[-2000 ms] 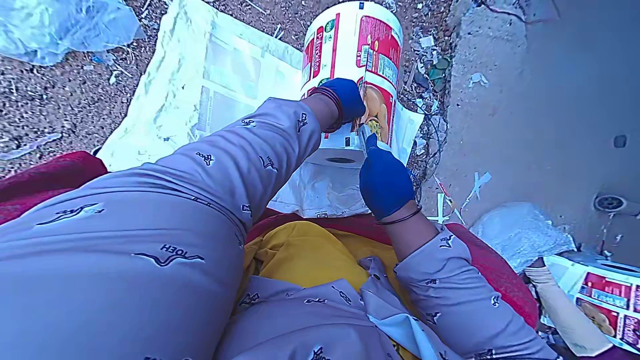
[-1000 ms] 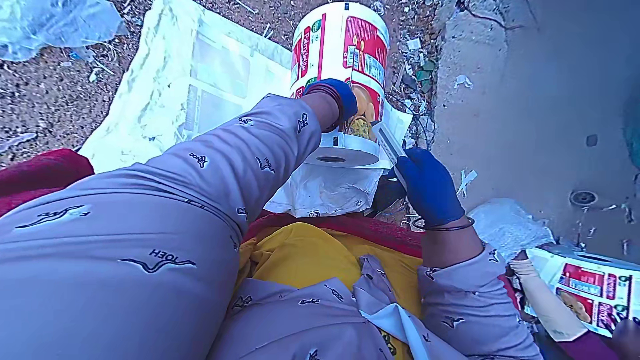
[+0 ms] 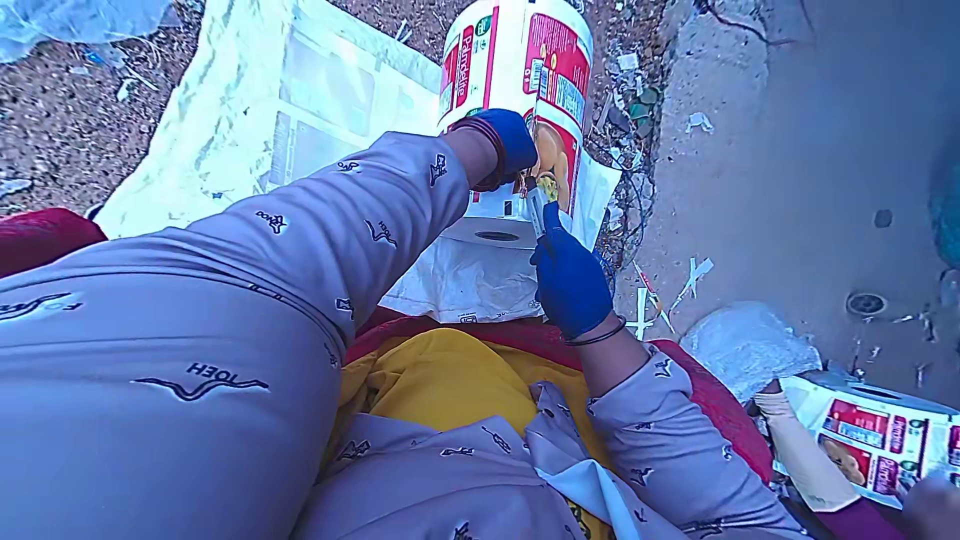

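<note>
A large roll of printed red and white packaging film (image 3: 514, 67) lies on a white plastic sheet (image 3: 225, 127), its cored end towards me. My left hand (image 3: 510, 146), in a blue glove, rests on the film near that end; its fingertips are partly hidden. In my blue-gloved right hand (image 3: 574, 281) is a slim tool with a pale flat body (image 3: 537, 210), perhaps a cutter knife. Its tip meets the film beside my left fingers, over the printed food picture. A thin dark line runs along the film above this spot.
At the lower right another person's sleeved arm (image 3: 806, 442) reaches by a second printed roll (image 3: 862, 424). Clear plastic (image 3: 750, 349) is bunched beside it. Film scraps (image 3: 694, 277) lie on the concrete (image 3: 772, 202). More plastic (image 3: 82, 22) lies on gravel at the upper left.
My right hand was drawn back from the roll with the tool a second ago; now it is closer in, with the tool's tip at the film. My left hand stays on the roll.
</note>
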